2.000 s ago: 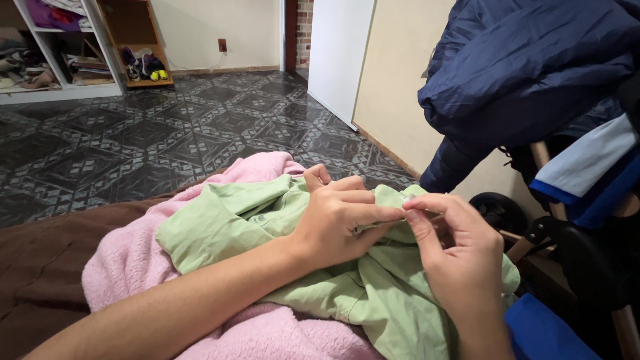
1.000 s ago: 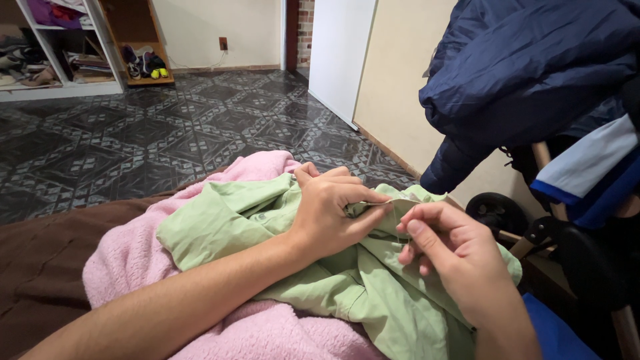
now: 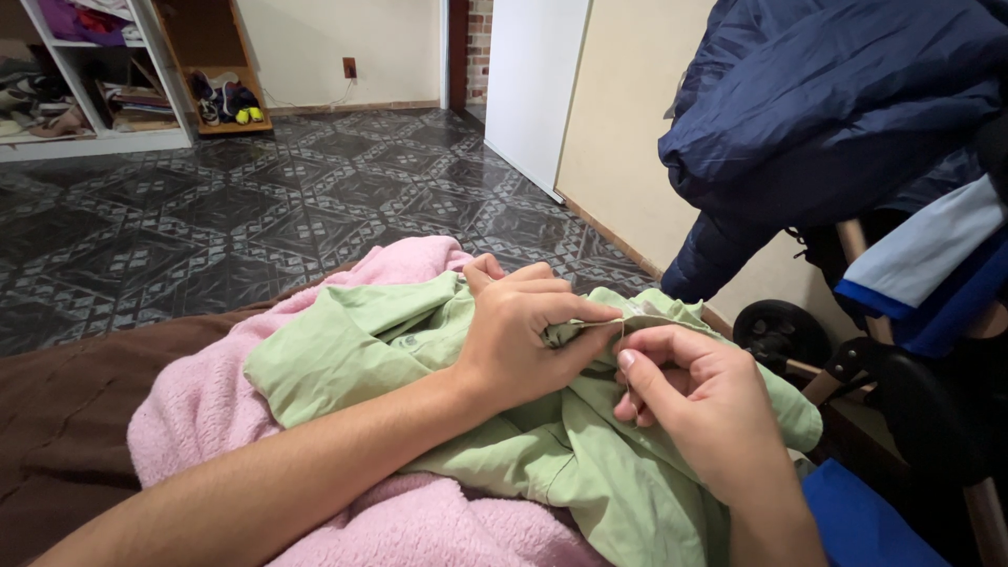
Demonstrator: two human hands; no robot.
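A light green cloth garment (image 3: pixel 504 465) lies in folds over a pink fleecy blanket (image 3: pixel 189 402). My left hand (image 3: pixel 528 323) pinches the garment's edge between thumb and forefinger, with more of the fabric bunched under its other fingers. Close on its right, my right hand (image 3: pixel 685 386) has thumb and forefinger pinched together just below that edge. A thin pale thread (image 3: pixel 624 346) runs from the edge down to the right fingertips and hangs under them. Whether a needle is between those fingertips cannot be told. A round snap or button (image 3: pixel 408 341) shows on the garment left of the left hand.
Brown fabric (image 3: pixel 71 394) lies under the blanket at left. A navy puffer jacket (image 3: pixel 827 118) hangs at right above a black wheel (image 3: pixel 782 335) and a wheeled frame. Blue cloth (image 3: pixel 866 520) is at lower right. White shelves (image 3: pixel 169 79) and a shoe rack (image 3: pixel 264 87) stand across the tiled floor.
My right hand was at the garment's edge two seconds ago, then moved a little down and right of it. The left hand keeps its pinch on the cloth.
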